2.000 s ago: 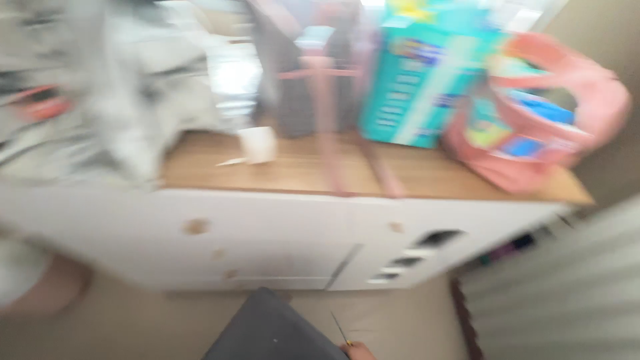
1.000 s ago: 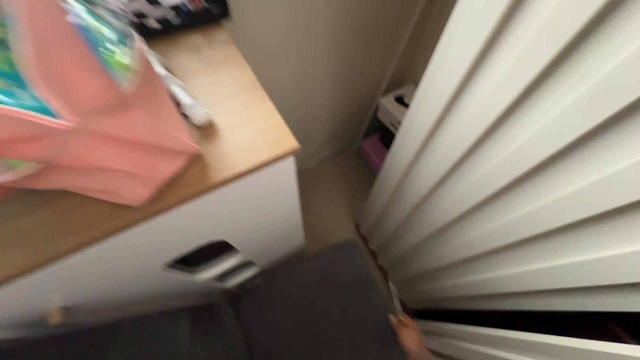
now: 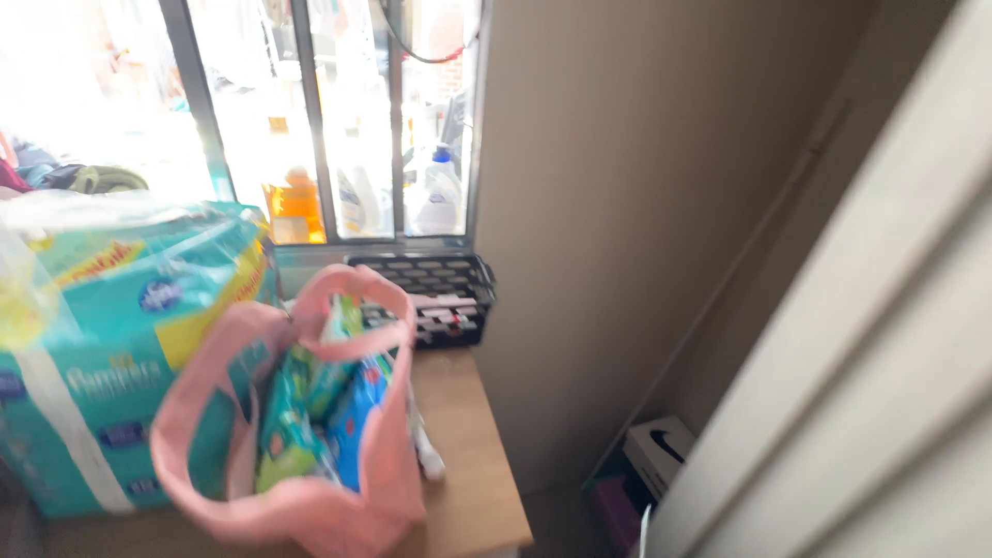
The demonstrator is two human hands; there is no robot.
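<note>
Neither of my hands is in view at this moment. A pink fabric tote bag (image 3: 387, 465) stands on the wood-topped cabinet (image 3: 469, 449), its handles upright and its mouth open. Green and blue plastic packets (image 3: 360, 411) show inside it. Against its left side is a large teal Pampers diaper pack (image 3: 101, 395). Behind the bag, a black perforated plastic basket (image 3: 473, 310) holds small items that are too blurred to name. A white object (image 3: 428, 457), partly hidden by the bag, lies along its right side.
A barred window (image 3: 310, 124) is behind the cabinet, with bottles beyond the bars. White folding slats (image 3: 845, 349) slant across the right. Shoe boxes (image 3: 659, 453) are stacked low in the corner past the cabinet. Folded clothes (image 3: 101, 178) lie at the far left.
The view has swung up and left. The fingers and dark grey panel seen low in the earlier frames are out of view.
</note>
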